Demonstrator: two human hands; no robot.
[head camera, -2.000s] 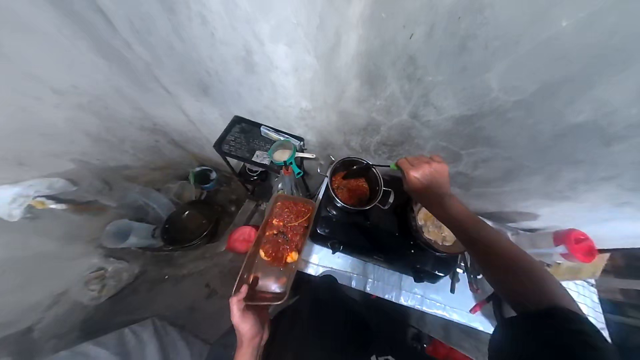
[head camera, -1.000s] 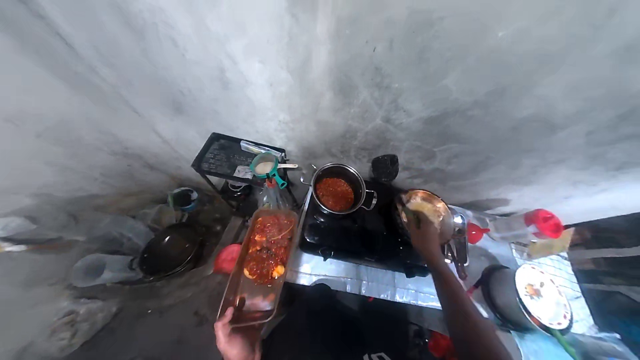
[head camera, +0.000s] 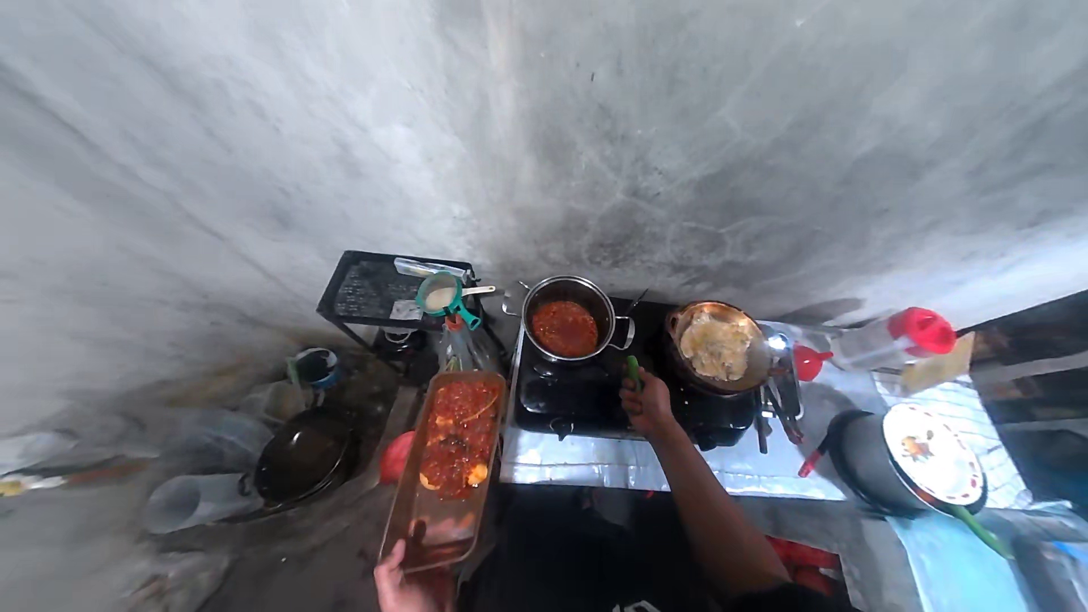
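My left hand (head camera: 408, 582) grips the near end of a rectangular metal tray (head camera: 446, 540). Red chili sauce (head camera: 459, 433) with a few pale yellow pieces in it covers the tray's far part. My right hand (head camera: 648, 401) is over the black gas stove (head camera: 561, 404), closed on a green utensil handle (head camera: 634, 371); the utensil's working end cannot be made out. Left of that hand, a steel pot (head camera: 571, 280) on the stove holds red sauce (head camera: 564, 328). To its right, a round pan (head camera: 680, 370) holds pale, battered-looking food (head camera: 718, 344).
A black rack (head camera: 357, 293) bears a teal strainer (head camera: 438, 293). A dark wok (head camera: 304, 459) and plastic containers lie lower left. A lidded pot (head camera: 867, 463), a red-capped container (head camera: 922, 330) and a red funnel (head camera: 812, 361) stand right of the stove. A concrete wall (head camera: 595, 127) rises behind.
My right hand, over the pan a second ago, is now left of it at the stove's front. The green-handled utensil was in the steel pot two seconds ago. My left hand still holds the tray.
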